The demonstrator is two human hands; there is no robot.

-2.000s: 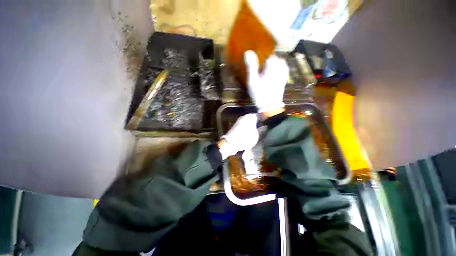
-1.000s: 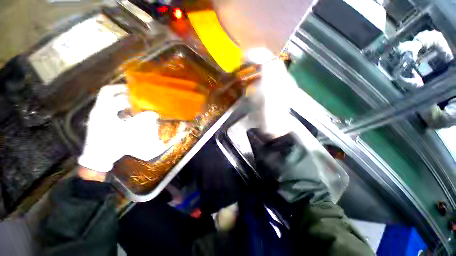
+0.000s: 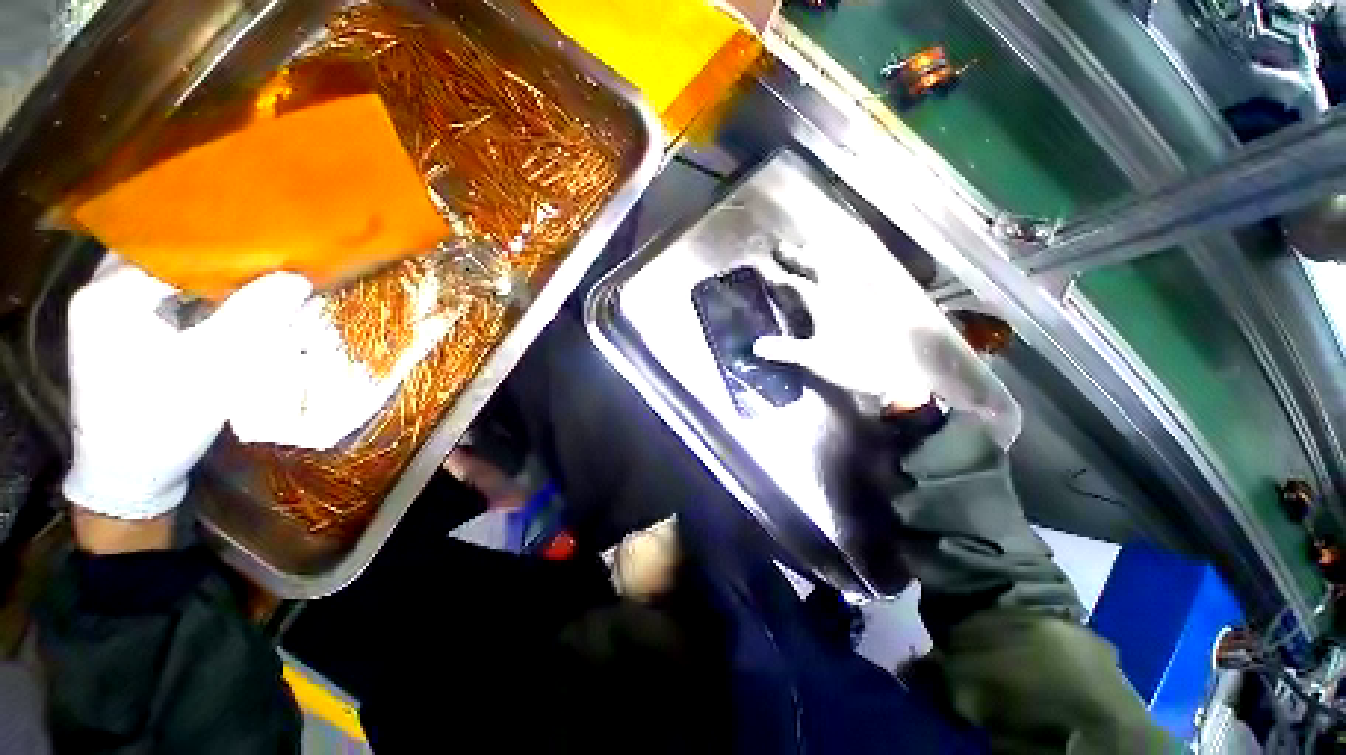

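My left hand [image 3: 170, 376], in a white glove, holds an orange sheet [image 3: 281, 199] by its lower edge over the near steel tray [image 3: 632, 185]. Thin copper wire pieces [image 3: 502, 126] lie heaped in that tray. A white pad [image 3: 332, 387] lies on the wires beside my left hand. My right hand [image 3: 849, 369], gloved, is over the side steel tray [image 3: 709, 421], with a fingertip on a black smartphone [image 3: 746, 332]. Part of the right hand blends into the bright tray, and I see nothing gripped in it.
A yellow strip [image 3: 642, 52] runs by the near tray's far corner. A green conveyor [image 3: 974, 126] with a metal frame passes on the right, carrying a small copper-wound part [image 3: 923, 71]. A blue box [image 3: 1166, 620] stands at the lower right.
The view has swung right and down. My right hand has moved from the conveyor-side edge onto the smartphone. My left hand still holds the orange sheet over the near tray.
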